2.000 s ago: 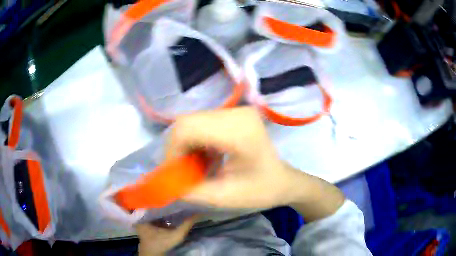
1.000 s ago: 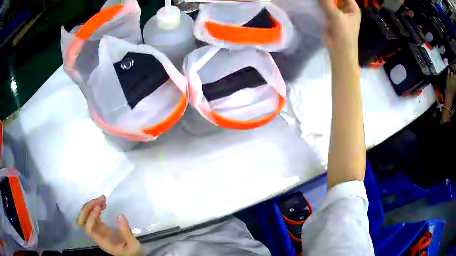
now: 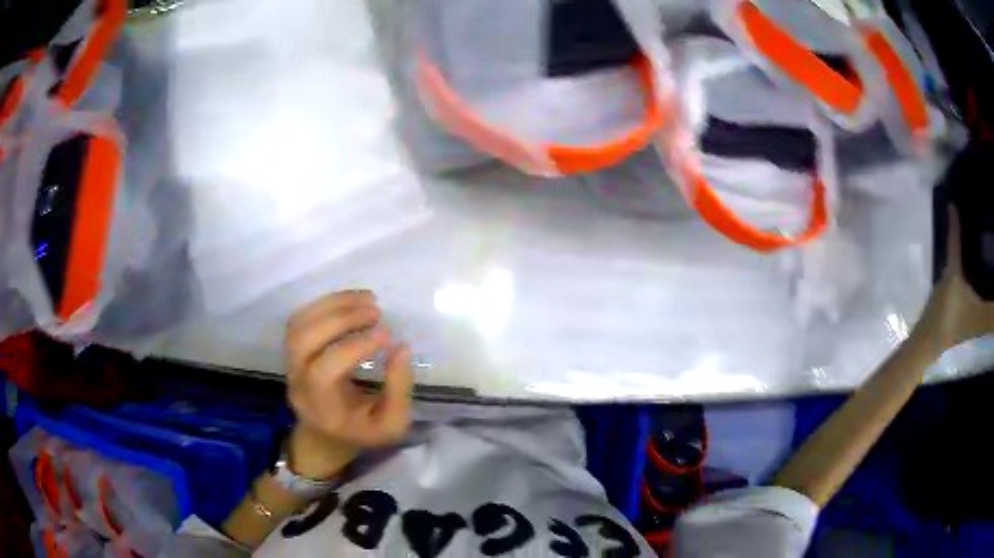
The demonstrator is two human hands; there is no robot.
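My left hand (image 3: 347, 376) is over the table's near edge, fingers curled and apart from the thumb, with nothing visible in it. My right hand (image 3: 965, 311) is at the far right, partly cut off by the picture's edge, with its thumb against a black power bank (image 3: 979, 218). The power bank is dark and also cut off by the edge. Two open translucent bags stand at the back, a larger bag (image 3: 480, 76) and a smaller bag (image 3: 752, 191), each with an orange strap and a black power bank inside.
A white sheet (image 3: 289, 142) lies on the pale glossy table (image 3: 610, 316). A bagged unit (image 3: 76, 218) is at the left, with more behind it. Other bagged units are at the back right. Blue bins (image 3: 207, 436) below the near edge hold bagged units left and unbagged ones (image 3: 678, 447) right of centre.
The view has swung, shifting the bags rightward in the picture. The orange-strapped unit handled earlier has left my hands. My right hand has reached out to the right and meets a black power bank.
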